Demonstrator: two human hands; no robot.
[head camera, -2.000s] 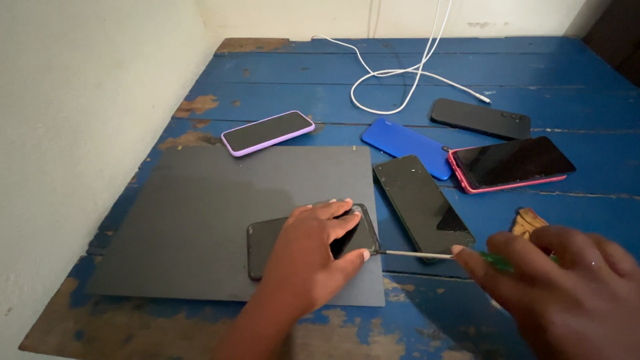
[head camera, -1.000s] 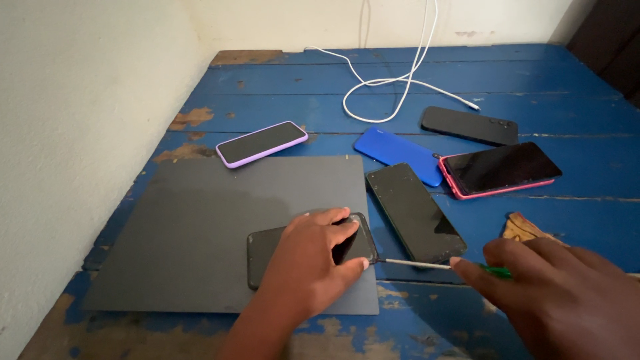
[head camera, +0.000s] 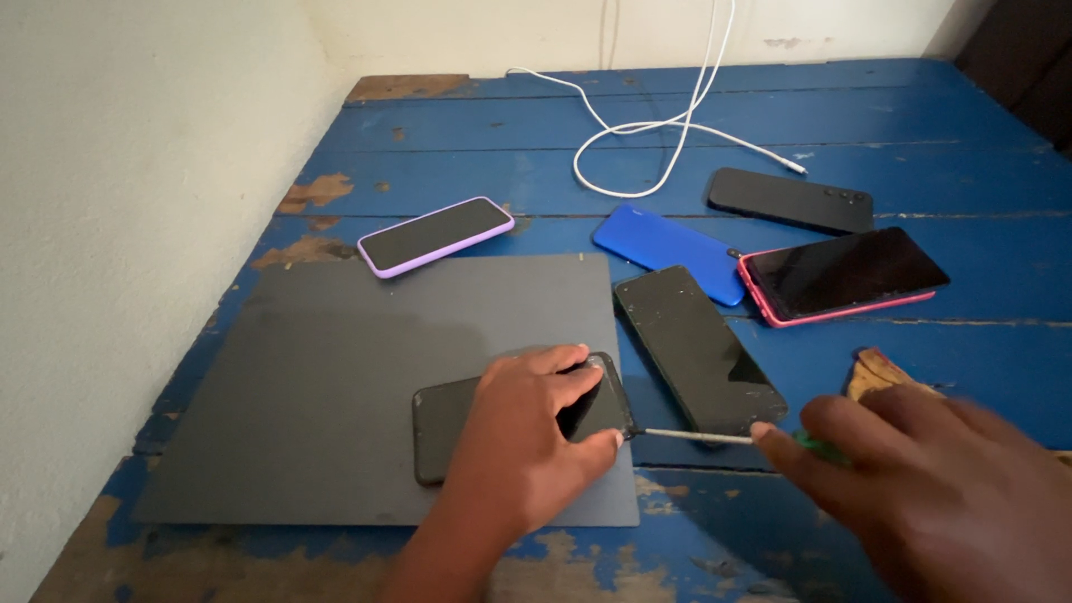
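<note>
My left hand (head camera: 528, 427) lies over a dark smartphone (head camera: 444, 427) on a flat grey sheet (head camera: 335, 377), pressing its right part with fingers and thumb. My right hand (head camera: 930, 469) is closed around the green handle (head camera: 821, 448) of a screwdriver-like tool with a thin metal shaft (head camera: 699, 436). The shaft points left, and its tip is at the phone's lower right corner, beside my left thumb. Whether the tip sits inside the phone's edge cannot be told. Just beyond the shaft lies a cracked dark smartphone (head camera: 699, 347).
On the blue plank table (head camera: 502, 172) lie a purple-cased phone (head camera: 435, 236), a blue phone (head camera: 670, 251), a pink-cased phone (head camera: 842, 276), a black phone (head camera: 787, 201) and a white cable (head camera: 578, 163). A brown, leaf-like piece (head camera: 883, 373) is beyond my right hand. A wall (head camera: 151, 209) borders the left.
</note>
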